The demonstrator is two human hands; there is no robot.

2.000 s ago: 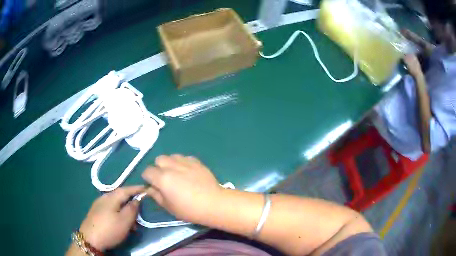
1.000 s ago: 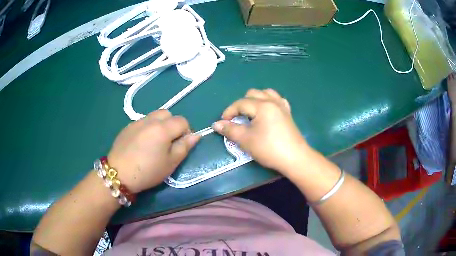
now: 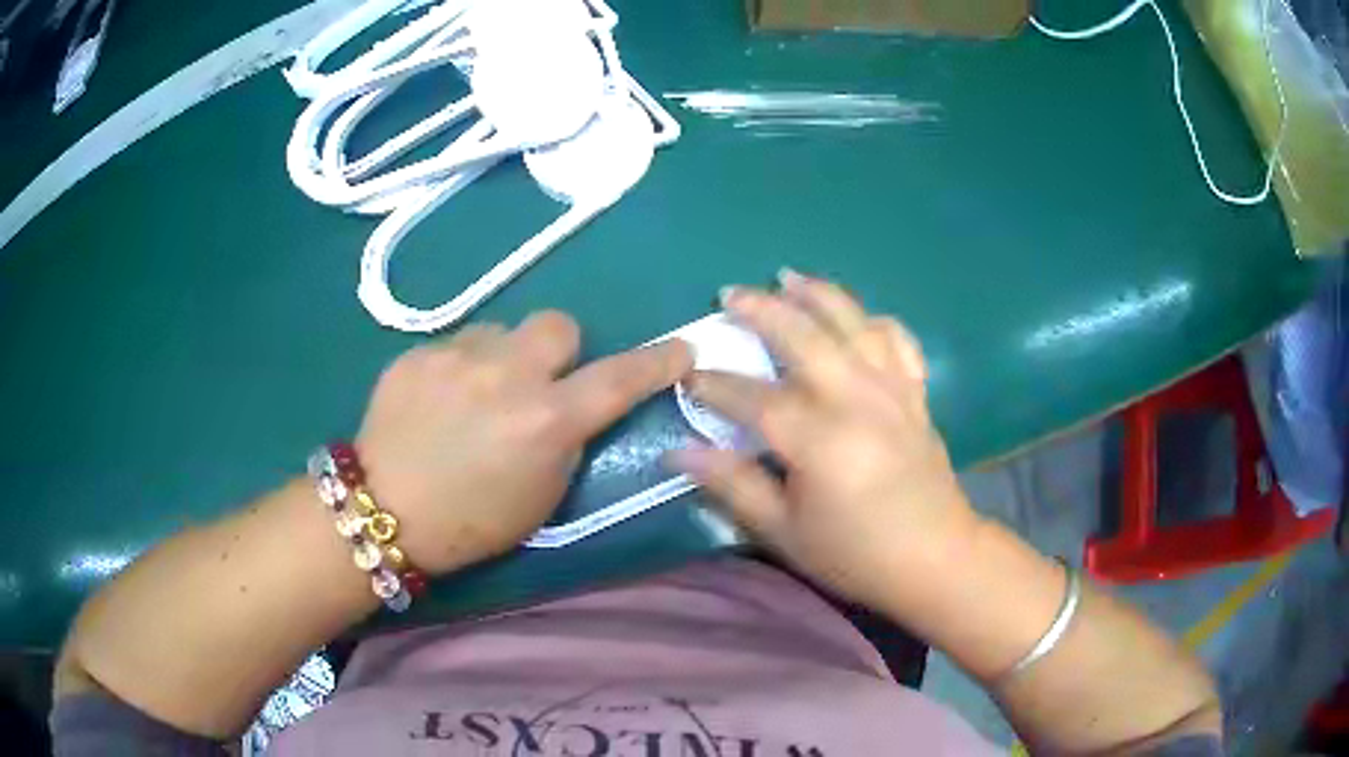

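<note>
A white plastic frame (image 3: pixel 629 512) lies at the bench's front edge, its disc (image 3: pixel 725 349) to the right and its loop to the left. My left hand (image 3: pixel 481 429) covers the loop's left end, with its index finger stretched along the upper side to touch the disc's edge. My right hand (image 3: pixel 851 429) holds the disc end, fingers spread over it and thumb at the lower side. The small end loop is hidden. Overlapping white frames (image 3: pixel 540 74) lie beyond my left hand. Thin silvery rods (image 3: pixel 806 108) lie to their right.
The glossy green bench (image 3: pixel 178 399) curves towards me. A brown carton (image 3: pixel 888 15) is cut off at the top. A white cable (image 3: pixel 1184 119) runs beside a clear bag with yellow contents (image 3: pixel 1272 111). A red stool (image 3: pixel 1169 503) and part of a person's clothing (image 3: pixel 1309 407) are at right.
Over two seconds the view has shifted and the worked frame's disc has come into sight. Since one second ago, my left index finger has stretched to the disc and my right fingers have spread over it.
</note>
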